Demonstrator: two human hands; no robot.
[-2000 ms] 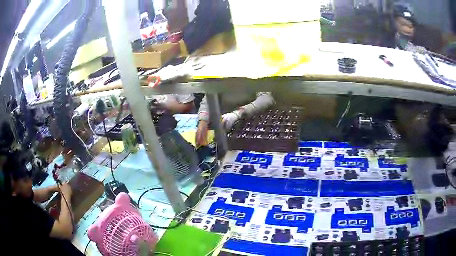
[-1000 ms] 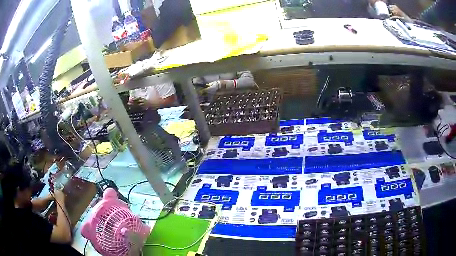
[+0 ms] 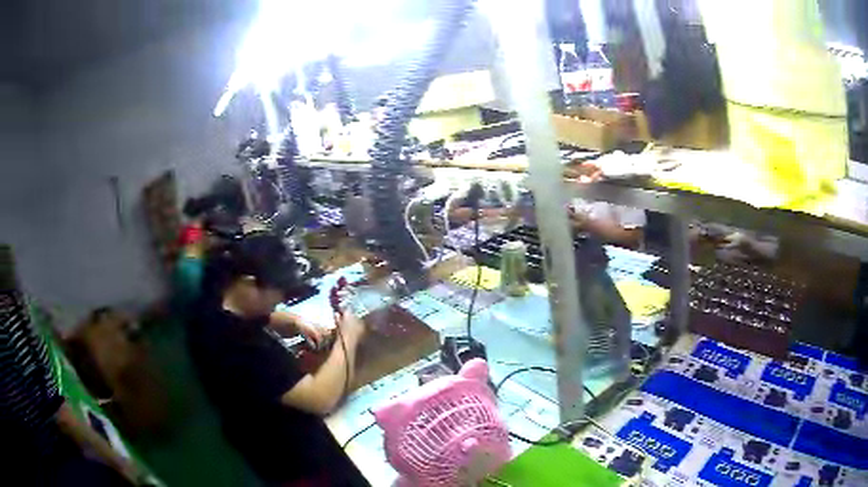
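Neither of my hands is in the picture. Nearest in front of me are printed carton sheets (image 3: pixel 761 411), white with blue bands, at the lower right. A dark brown partitioned tray (image 3: pixel 738 314) with small shiny parts stands behind them. A pink desk fan (image 3: pixel 447 425) with animal ears stands at the lower middle, beside a green mat (image 3: pixel 562 466).
A person in black (image 3: pixel 257 371) sits at the bench on the left, hands at a thin tool with a dark cable over a brown box (image 3: pixel 395 347). A metal post (image 3: pixel 555 238) rises to the raised shelf (image 3: pixel 704 198). A striped sleeve (image 3: pixel 29 371) shows at the far left.
The view has swung left, so the bench things now lie farther right. The seated person shows more fully. The near tray at the bottom edge has left the picture.
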